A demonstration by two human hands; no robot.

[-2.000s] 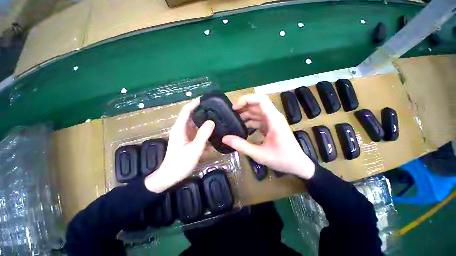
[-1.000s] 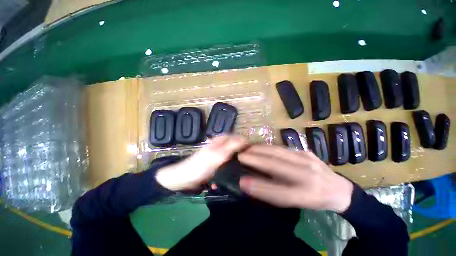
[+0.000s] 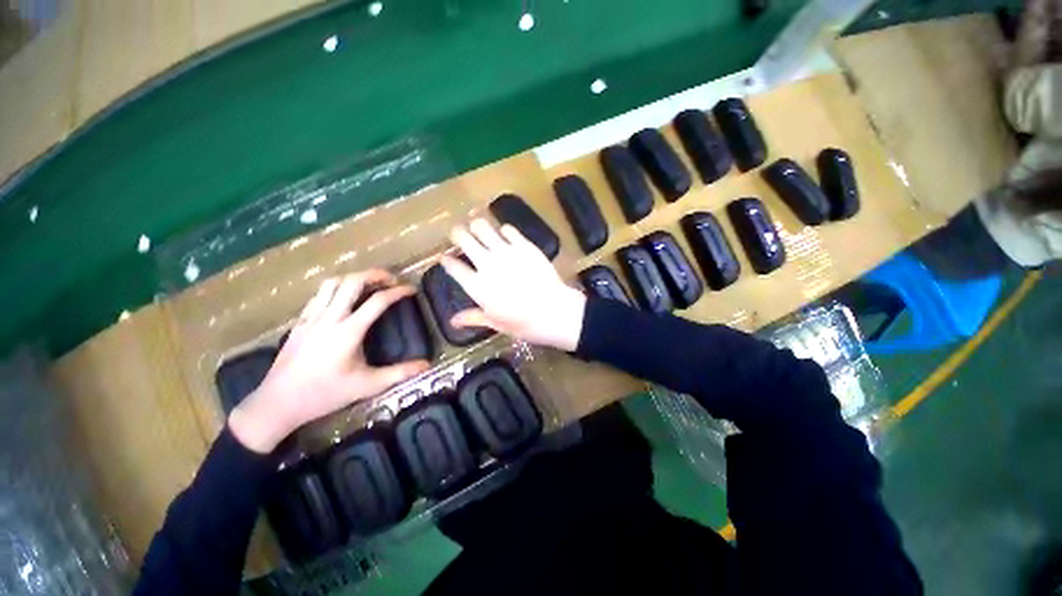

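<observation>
A clear blister tray (image 3: pixel 547 402) lies on the cardboard in front of me. Its near row holds several black housings (image 3: pixel 500 406) with oval outlines. My left hand (image 3: pixel 323 355) has its fingers and thumb around a black housing (image 3: pixel 397 330) in the far row. My right hand (image 3: pixel 508 285) is on another black housing (image 3: pixel 455 305) at the right end of that row, fingers at its far side and thumb at its near side. My left hand partly hides a further housing (image 3: pixel 246 377) at the row's left end.
Narrow black pieces (image 3: pixel 703 144) lie in two loose rows on the cardboard right of the tray. The green conveyor (image 3: pixel 466 93) runs beyond the bench. Crinkled clear trays (image 3: pixel 52 477) are at far left. A blue stool (image 3: pixel 932 305) and part of a person (image 3: pixel 1034 163) are at the right.
The blurred hands were together over a black piece at the tray's near side. Now they are apart, each on a housing in the far row. The camera view has turned and shifted.
</observation>
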